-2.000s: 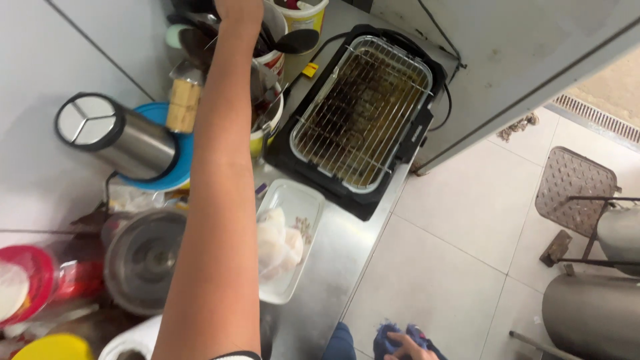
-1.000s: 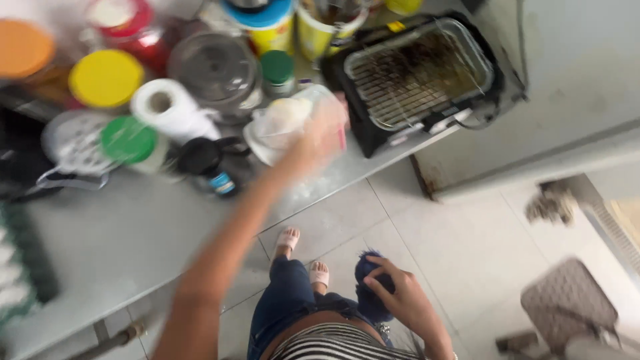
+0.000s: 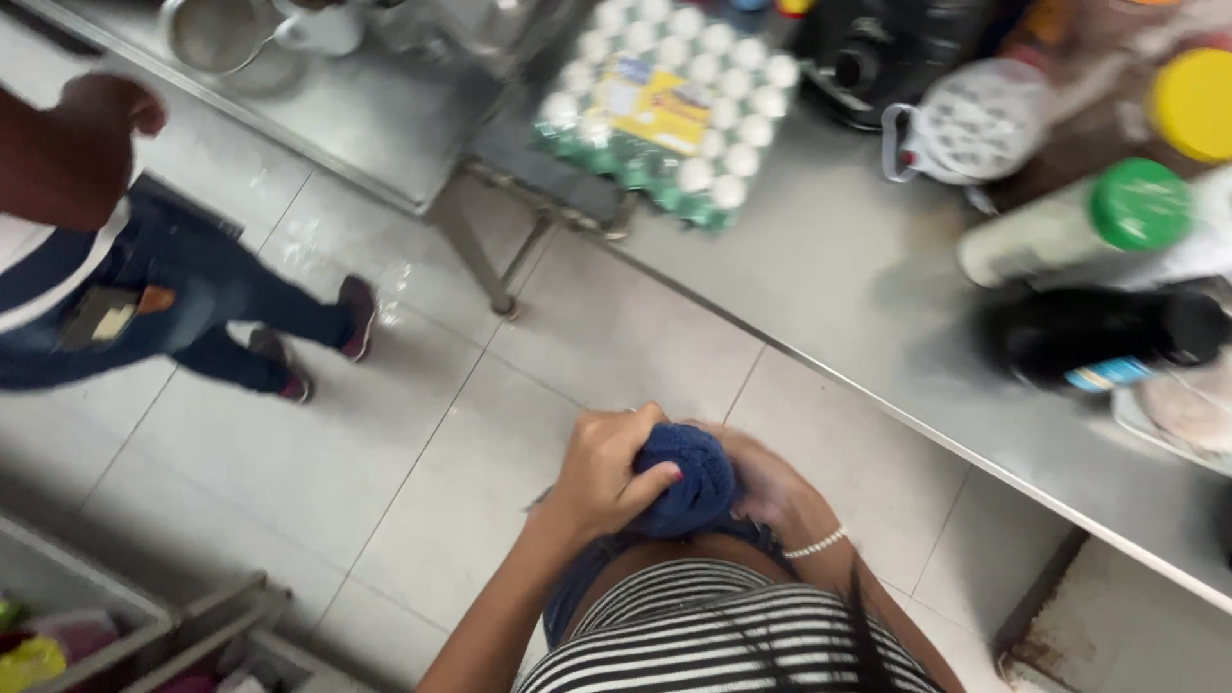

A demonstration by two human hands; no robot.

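Note:
My left hand [image 3: 613, 470] grips a dark blue bundle, apparently rolled cloth [image 3: 691, 479], with its thumb across the front. Against the bundle's right side lies my right hand [image 3: 760, 483], a pearl-like bracelet on its wrist; its fingers are partly hidden behind the bundle and blurred. Both hands are in front of my waist, over the tiled floor and short of the steel counter [image 3: 818, 327].
On the counter are a wrapped tray of eggs [image 3: 674, 96], a green-lidded jar [image 3: 1088, 219], a black bottle [image 3: 1097, 332] and a yellow lid [image 3: 1193, 104]. A person [image 3: 221, 289] stands at left by another steel table [image 3: 385, 135]. Crates [image 3: 87, 616] sit lower left.
My left hand has come back from over the counter beside the grill to the dark blue bundle, which my right hand held alone. The view has swung left, bringing in the eggs and the other person.

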